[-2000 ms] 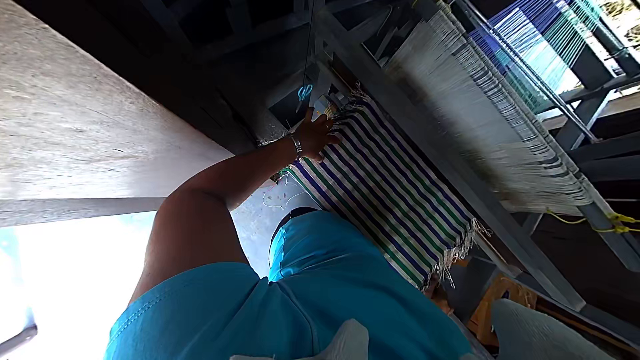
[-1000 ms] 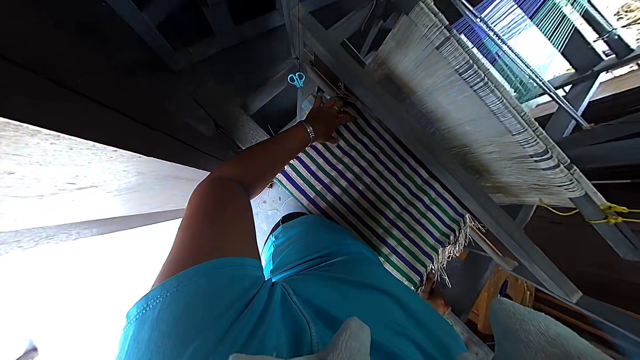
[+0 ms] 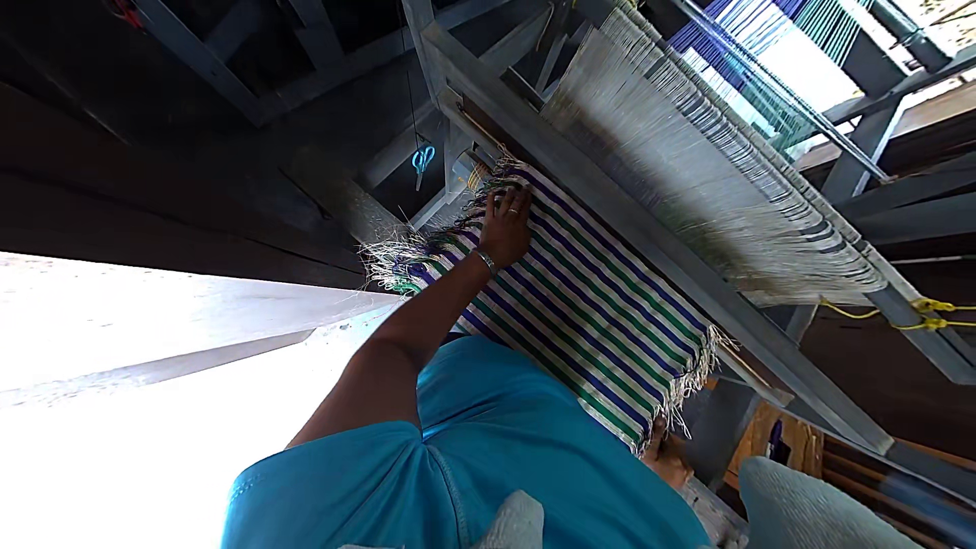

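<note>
A striped woven cloth [image 3: 587,305] in purple, green and off-white lies across the loom's front, with loose fringe at its left and right ends. My left hand [image 3: 508,225], with a ring and a wrist band, rests flat on the cloth near its upper left end, fingers apart. At the lower right fringe is my right hand [image 3: 666,457], partly hidden by the cloth and my shirt; its fingers touch the cloth's corner, and I cannot tell whether they grip it. Blue-handled scissors [image 3: 422,162] hang from a string left of the cloth.
Beyond the cloth runs the loom's grey wooden beam [image 3: 648,236]. Behind it hang the heddles [image 3: 709,152], with purple and green warp threads [image 3: 770,69] farther back. Yellow cord [image 3: 926,314] is tied at the right. A wooden box [image 3: 793,442] stands at lower right.
More of the fringe at the cloth's left end shows now. My left hand stays on the cloth near that end. The view has shifted somewhat.
</note>
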